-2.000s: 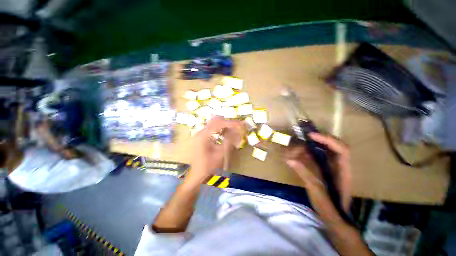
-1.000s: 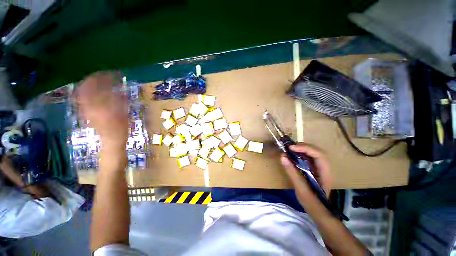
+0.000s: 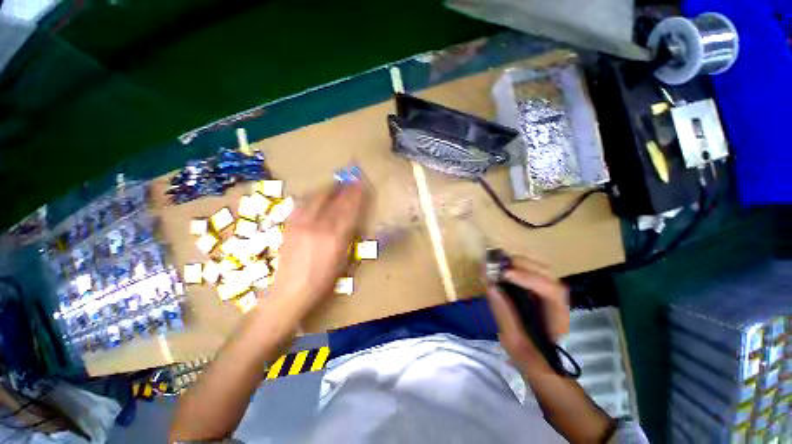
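My left hand (image 3: 323, 230) is over the right part of the battery pile, with a small blue circuit board (image 3: 347, 175) at its fingertips. My right hand (image 3: 531, 305) holds the black handle of the soldering iron (image 3: 524, 310); its tip is blurred and points up and left. The loose white-yellow pouch cells (image 3: 247, 247) lie on the brown board, partly hidden by my left hand and forearm. A dark blue heap of circuit boards (image 3: 217, 173) lies behind the pile.
Assemblies in a clear blister tray (image 3: 117, 277) lie at left. The fume fan (image 3: 452, 139), box of silver bits (image 3: 556, 130), black unit (image 3: 651, 139), wire spool (image 3: 705, 45) and blue bin (image 3: 760, 113) are at right. Stacked battery trays (image 3: 738, 364) stand lower right. A person's sleeve (image 3: 82, 408) shows lower left.
The view has shifted right. My left hand has moved from over the blister tray to the battery pile, now with a blue circuit board at its fingertips. My right hand still holds the iron.
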